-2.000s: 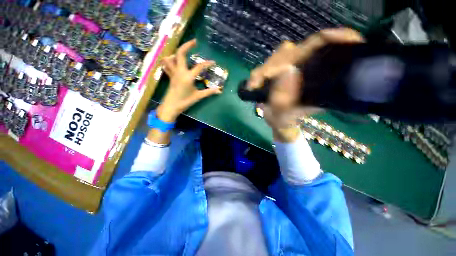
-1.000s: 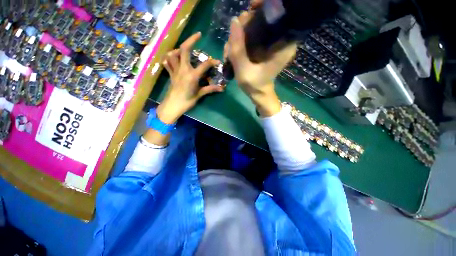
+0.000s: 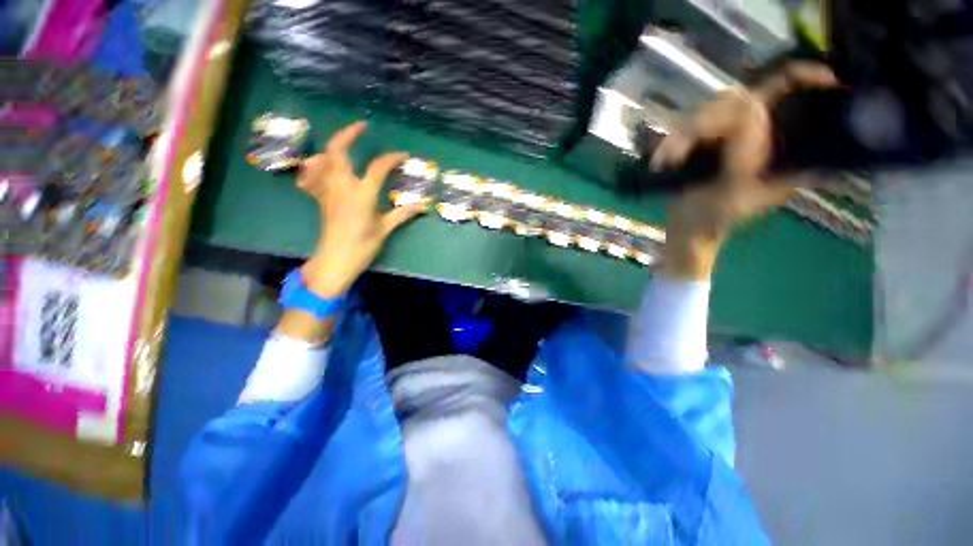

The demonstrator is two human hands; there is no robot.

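My left hand is over the green mat, thumb and forefinger around a circuit board at the left end of a row. The row of circuit boards runs right from there along the mat. Another circuit board lies alone left of my left hand. My right hand, blurred, holds the black electric screwdriver at the upper right. Its dark tip points left, in front of the metal box. Whether the tip touches anything cannot be told.
The silver metal screw feeder stands behind my right hand. Blurred dark trays lie at the rear. The cardboard sheet with many boards is at the left. More assemblies lie at the right rear.
My view has turned right. My left hand has gone from the board now lying alone to the row's left end. My right hand has moved right with the screwdriver, to the screw feeder.
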